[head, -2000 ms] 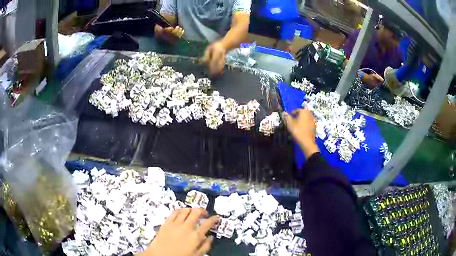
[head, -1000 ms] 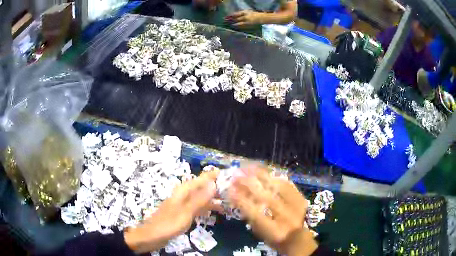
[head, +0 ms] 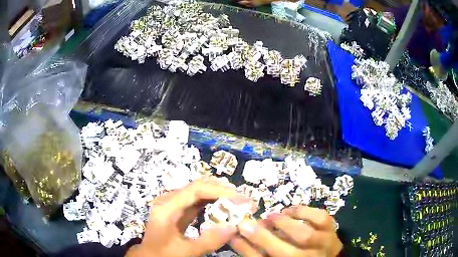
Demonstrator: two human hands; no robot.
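My left hand (head: 183, 221) holds a white plastic insert (head: 223, 212) between thumb and fingers at the lower middle. My right hand (head: 296, 233) meets it from the right, its fingertips touching the insert's right side. Whether the right fingers pinch a small contact cannot be seen. Loose white inserts (head: 130, 173) lie in a big pile left of and behind my hands, and more lie behind my right hand. A few small brass contacts (head: 370, 244) lie right of my right hand.
Fitted inserts (head: 201, 42) cluster on the black mat (head: 226, 105) beyond the blue edge. A bag of brass contacts (head: 50, 160) stands far left. A blue sheet (head: 351, 120) carries white pieces at right. Rows of dark units (head: 434, 216) sit lower right. A grey post (head: 442, 143) rises at right.
My right hand has come back from the blue sheet to the near pile. Both hands now meet at one insert. The view has tilted down, so the black mat shows higher.
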